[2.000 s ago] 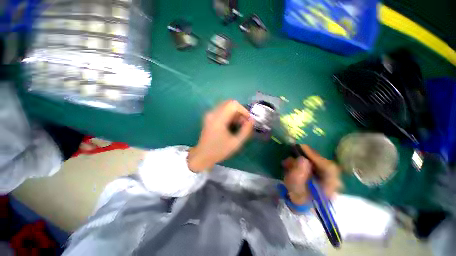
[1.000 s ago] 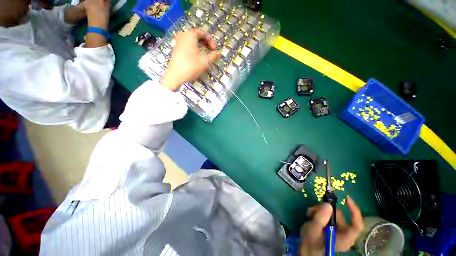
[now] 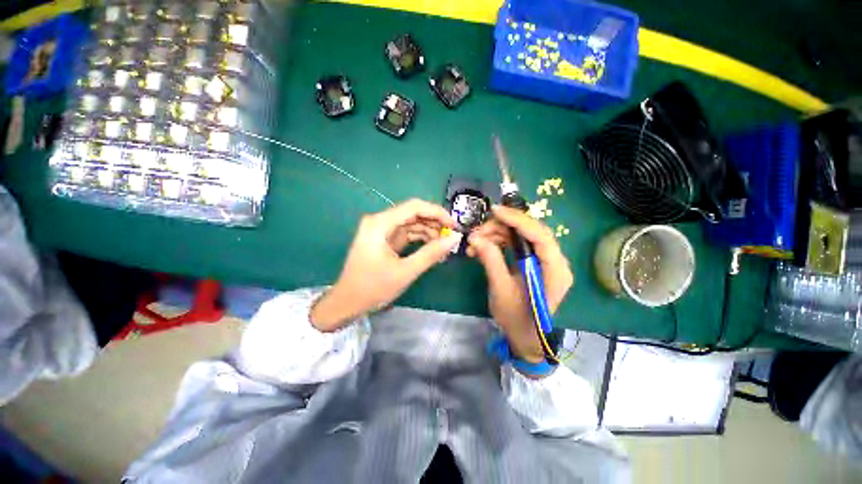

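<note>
A black square housing with silvery electronics sits on a dark flat jig on the green mat. My left hand pinches a small whitish block with a yellow bit at the housing's lower left edge. My right hand holds a blue and black soldering iron, its metal tip pointing up and away above the housing's right side. The right thumb and fingertip are at the housing's near edge, by the block; whether they touch it is hidden. Pale yellow bits lie right of the iron.
Clear blister tray at left, with solder wire running from it. Several loose housings behind the jig. Blue parts bin at the back, fume fan, tip cleaner pot and blue station at right. Clipboard below the bench edge.
My left hand has moved from the blister tray to the housing, now with a small block in its fingertips. My right hand has moved up beside the housing with the iron. The view has turned.
</note>
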